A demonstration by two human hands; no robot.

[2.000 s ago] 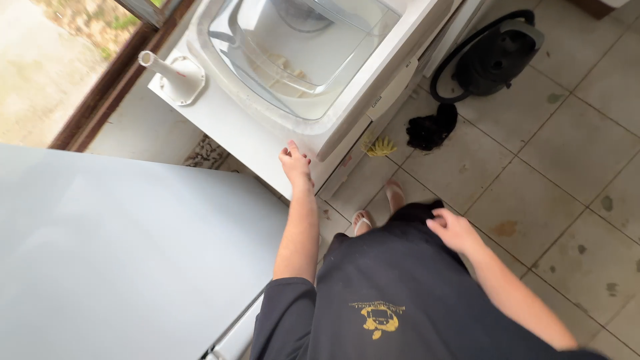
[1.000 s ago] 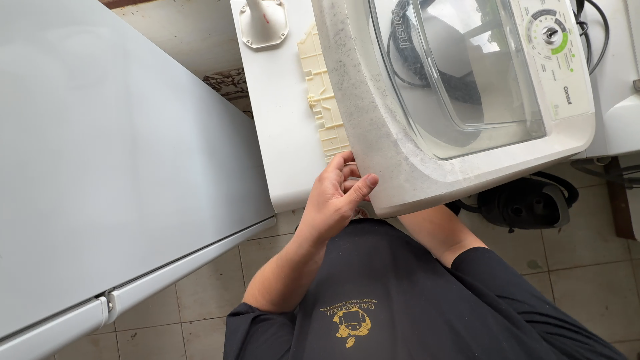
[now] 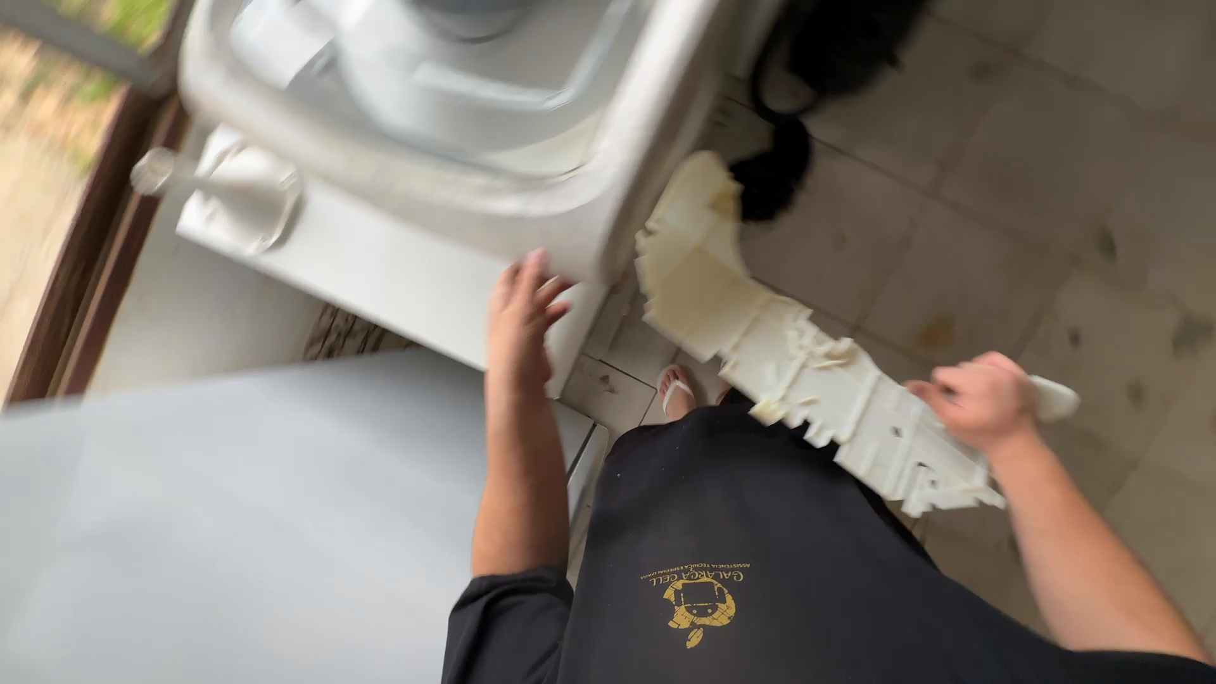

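My right hand (image 3: pixel 993 404) grips a long, off-white molded plastic part (image 3: pixel 807 366) with jagged, ribbed edges, held above the floor at my right side. A rounded white end sticks out beyond my fist. My left hand (image 3: pixel 527 318) has its fingers apart and holds nothing visible; it is at the near corner of the top-load washing machine (image 3: pixel 456 214). Whether its fingertips touch the machine cannot be told through the blur. The machine's clear lid is down.
A white cone-shaped plastic piece (image 3: pixel 242 195) stands on the white surface beside the washer. A large pale appliance surface (image 3: pixel 247 522) fills the lower left. On the tiled floor lie a black fluffy thing (image 3: pixel 774 176) and a black object with a hose (image 3: pixel 850 43). A window frame (image 3: pixel 100 285) is at far left.
The plastic part lay on the white surface beside the washer one second ago; now my right hand holds it out to the right. My left hand has opened. The view has turned strongly.
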